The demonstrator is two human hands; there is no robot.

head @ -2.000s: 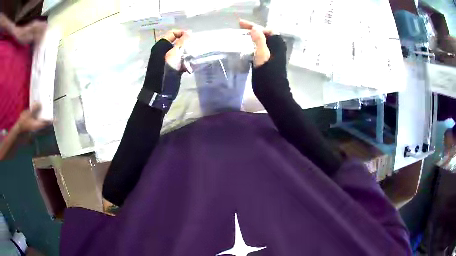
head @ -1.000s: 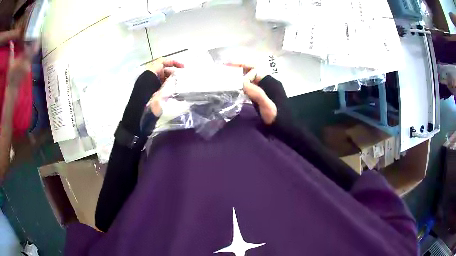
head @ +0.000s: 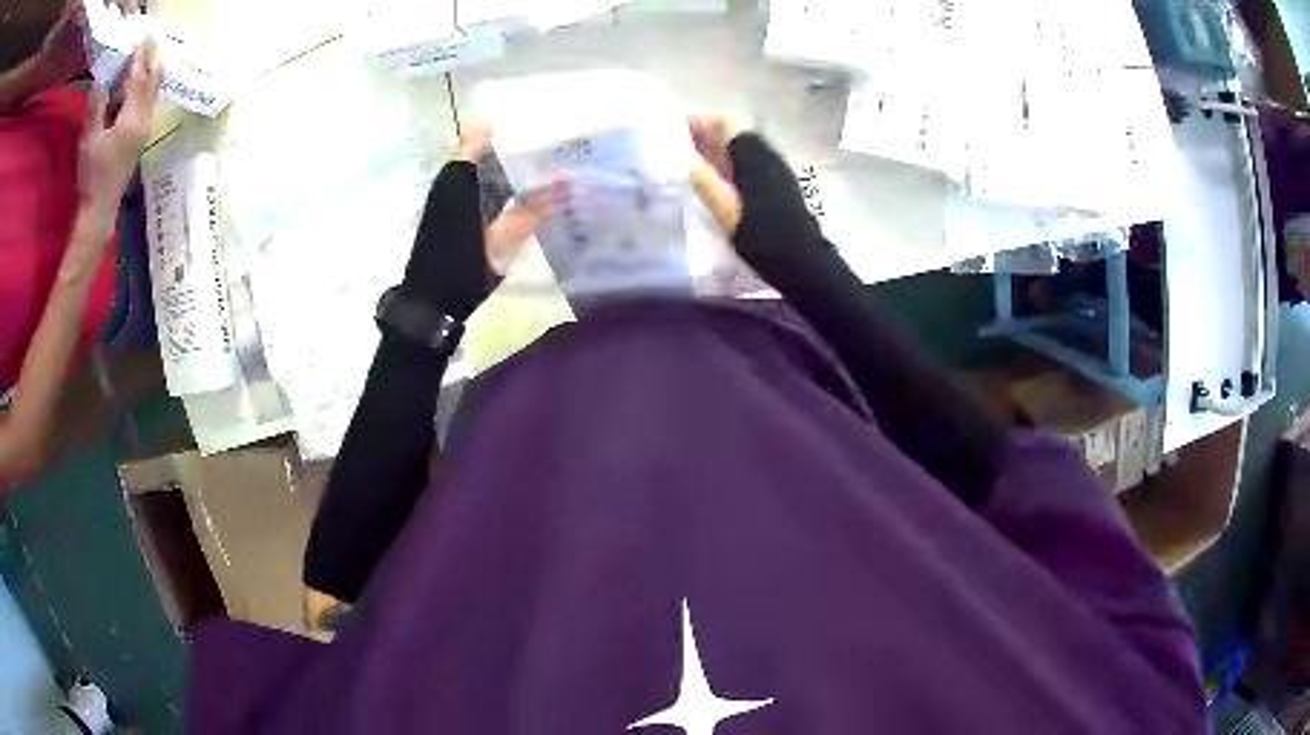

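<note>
A slim white product box (head: 611, 194) with faint print is held in front of my body at the table's near edge. It is blurred, its near end towards my purple top, and I cannot tell whether film covers it. My left hand (head: 506, 208) grips its left side, with fingertips reaching over its printed face. My right hand (head: 714, 175) holds its right edge, near the far end. Black sleeves reach to both palms.
Printed white boxes (head: 1020, 108) lie in overlapping rows at the far right; another (head: 194, 273) lies at left. Hazy film (head: 338, 216) covers the left table. A person in red (head: 58, 237) holds a box. A white-topped bench (head: 1221, 273) stands at right.
The loose, crinkled film hanging towards me a second ago no longer shows; the box's printed face does. Both hands have moved a little up the frame. The person at left has raised a box.
</note>
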